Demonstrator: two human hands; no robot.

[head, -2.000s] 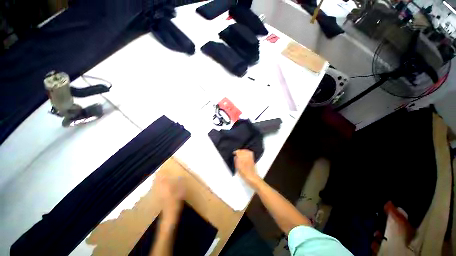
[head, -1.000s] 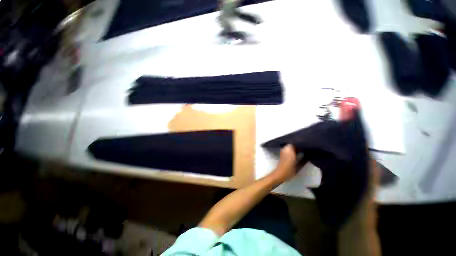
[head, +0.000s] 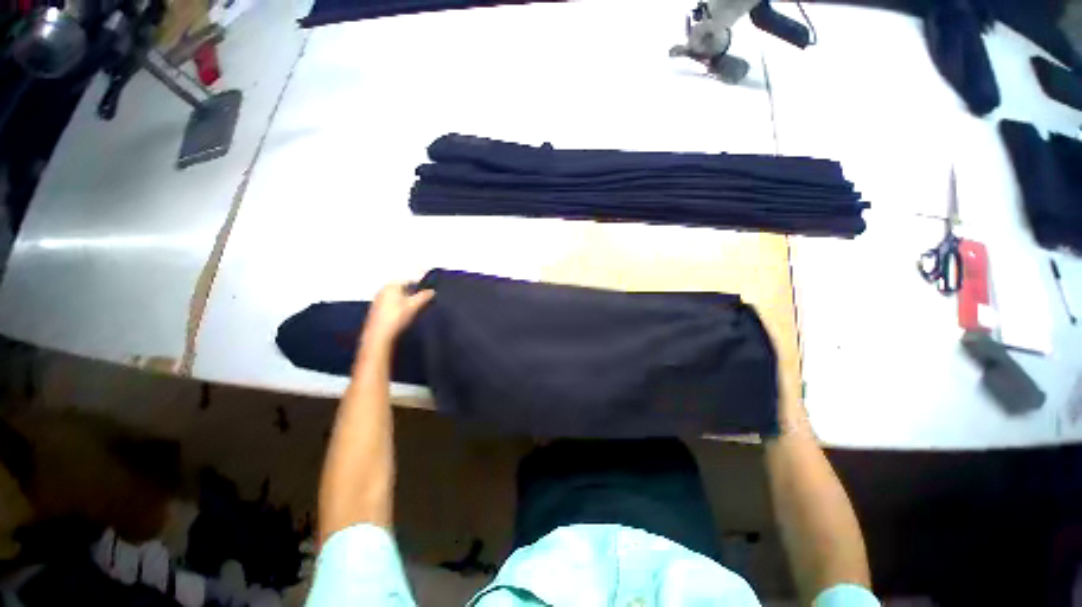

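Observation:
A dark cut panel is spread between my two hands over the near edge of the table. My left hand grips its upper left corner. My right hand holds its right end, with the fingers partly hidden by the cloth. Under it, a flat dark panel lies on the table, its rounded end showing at the left and the rest covered. A long bundle of dark cut pieces lies beyond, with layered ends.
Black-handled shears, a red object, a grey block and white paper lie right. A cutting machine stands at the back. Folded dark pieces lie far right. A stand with a flat base is at the left.
The crumpled dark piece has moved left from beside the shears and is now opened out over the flat panel. Both hands have moved left with it. The view has shifted.

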